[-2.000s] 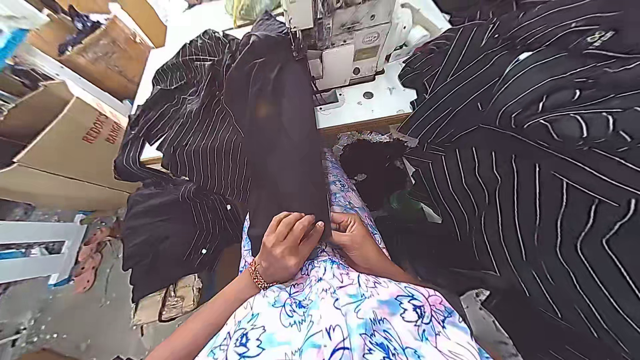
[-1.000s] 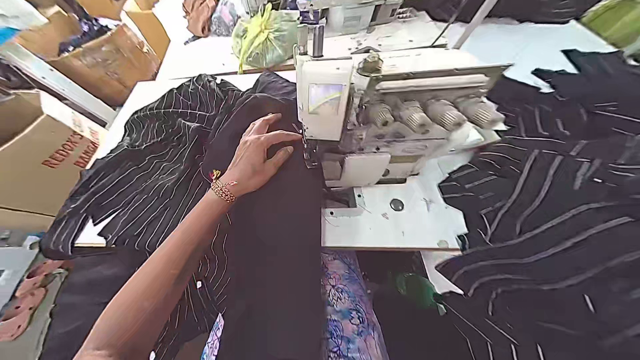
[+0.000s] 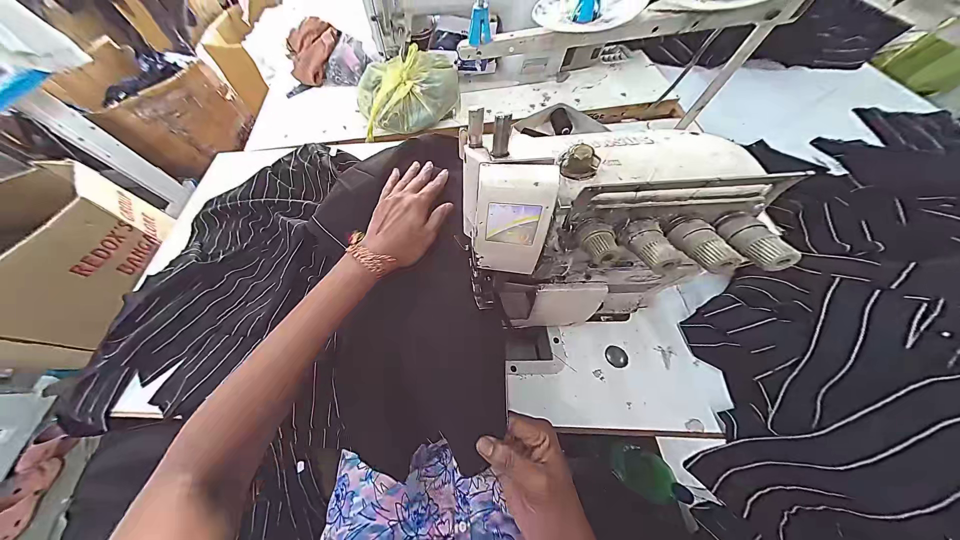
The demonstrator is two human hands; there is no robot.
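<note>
Plain black fabric (image 3: 420,352) lies along the left side of an overlock sewing machine (image 3: 600,217), its right edge by the presser foot (image 3: 482,289). My left hand (image 3: 409,217), a beaded bracelet on its wrist, rests flat on the fabric left of the machine head, fingers spread. Near the table's front edge my right hand (image 3: 529,465) pinches the fabric's lower right corner between thumb and fingers. Striped black fabric (image 3: 247,247) is bunched left of the plain piece. The needle area is too small to make out clearly.
More striped black fabric (image 3: 847,360) is heaped at the right. A tied yellow-green plastic bag (image 3: 412,90) sits behind the machine, near a second sewing machine (image 3: 540,56). Cardboard boxes (image 3: 67,270) stand at the left. A green object (image 3: 643,474) shows below the table's front edge.
Two seconds ago both hands were together at the fabric's lower end over the lap. My left hand is now up beside the machine head; my right hand, unseen one second ago, shows at the corner.
</note>
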